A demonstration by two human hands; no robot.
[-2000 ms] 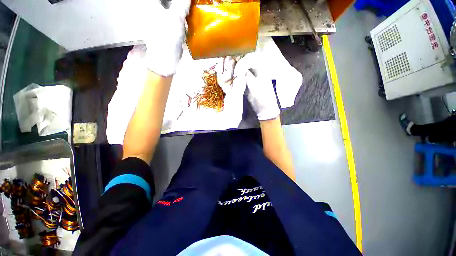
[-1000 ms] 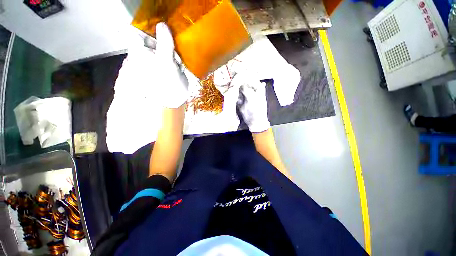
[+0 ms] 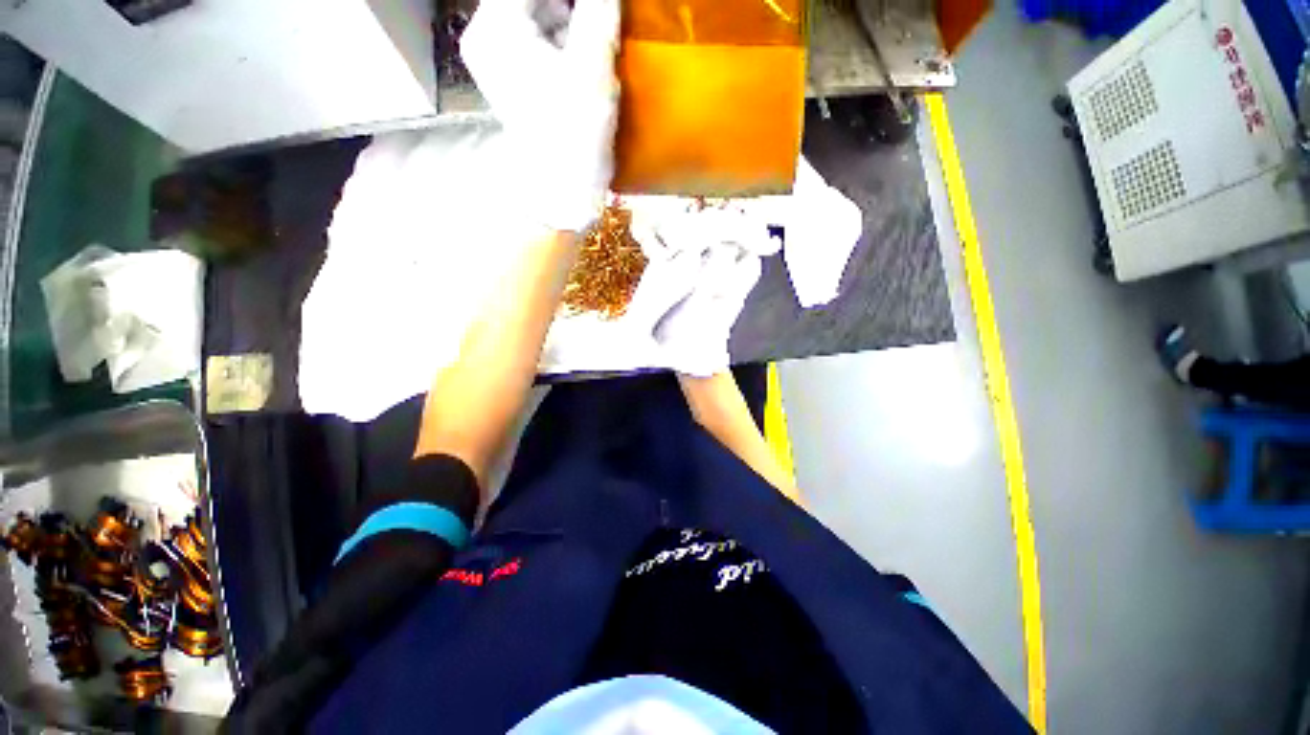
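An amber film sheet point(image 3: 711, 118) hangs at the top centre, its lower edge over a white cloth point(image 3: 395, 259). My left hand point(image 3: 558, 129), in a white glove, grips the sheet's left side; its fingertips are partly hidden. A pile of short coppery pieces point(image 3: 606, 263) lies on the cloth below the sheet. My right hand point(image 3: 700, 305), also in a white glove, is right of the pile, low on the cloth. It blends with the white cloth, so its fingers and anything in them are unclear.
A metal tray point(image 3: 208, 539) with jumbled wound coils point(image 3: 108, 596) is lower left. White wipes point(image 3: 129, 319) and a beige block point(image 3: 239, 384) lie above it. A worn machine ledge point(image 3: 876, 55) is beyond the cloth. A white cabinet point(image 3: 1185, 144), blue stool point(image 3: 1257, 471) and person's foot point(image 3: 1178, 352) are right.
My left hand and the film have moved up and right since one second ago, and the tilted film now hangs nearly straight. My right hand has shifted slightly left and toward me.
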